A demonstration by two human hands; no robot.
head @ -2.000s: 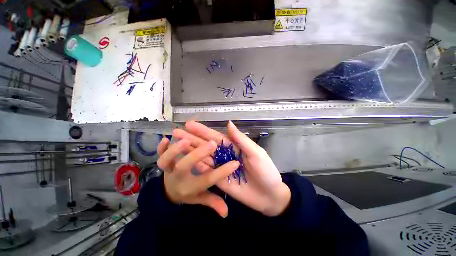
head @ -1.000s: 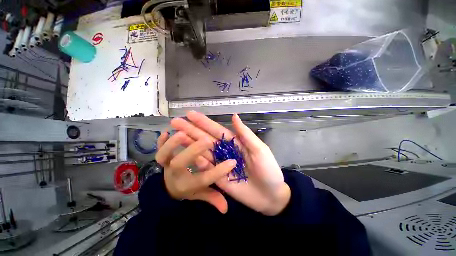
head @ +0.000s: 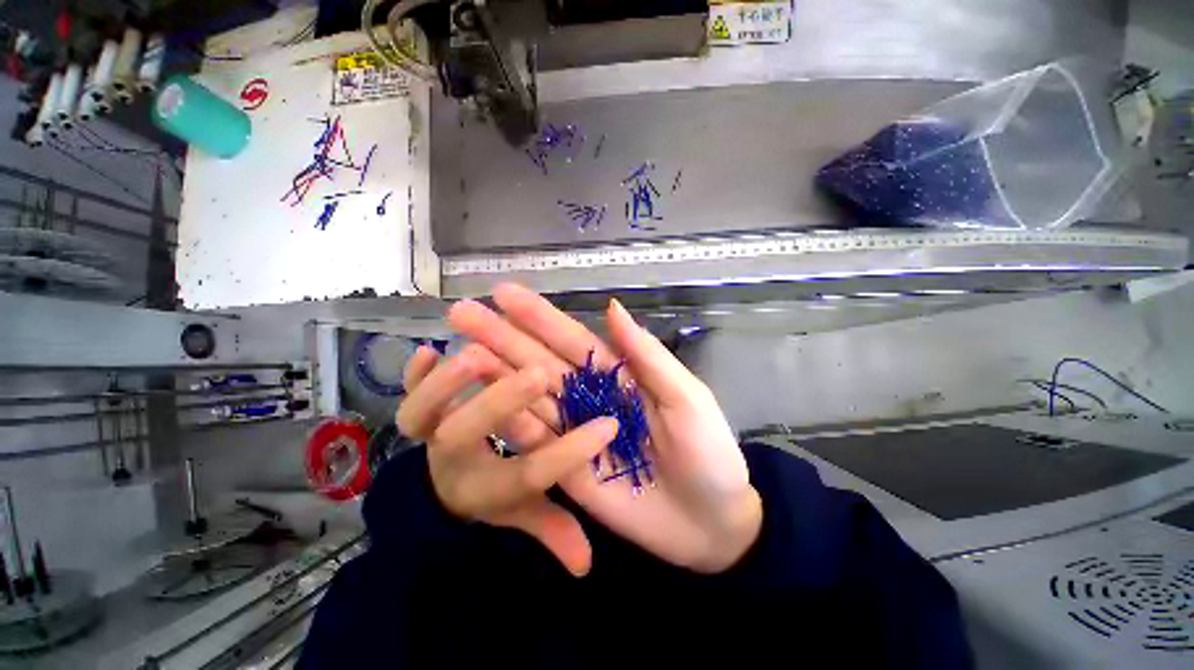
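Observation:
My right hand (head: 674,458) is palm up with fingers pointing up-left. It holds a loose pile of short dark-blue wire pieces (head: 605,416) in the palm. My left hand (head: 491,452) is beside it, fingers curled and apart, one fingertip touching the pile. A small pale glint shows between its fingers; I cannot tell what it is. More blue pieces (head: 642,199) lie scattered on the grey metal tray (head: 759,131). A clear plastic bag (head: 917,170), partly full of blue pieces, lies open at the tray's right end.
Red and blue wires (head: 327,164) and a teal cylinder (head: 202,117) are on the white cover (head: 236,249) at left. A machine head (head: 504,66) with looped tubes hangs above the tray. A pale ruler strip (head: 786,245) runs along its front. Wire coils (head: 338,458) are low left.
The machine head and tubes have come into view above the tray's left part since the oldest frame. The tray appears slightly higher in view. My hands keep nearly the same pose around the pile.

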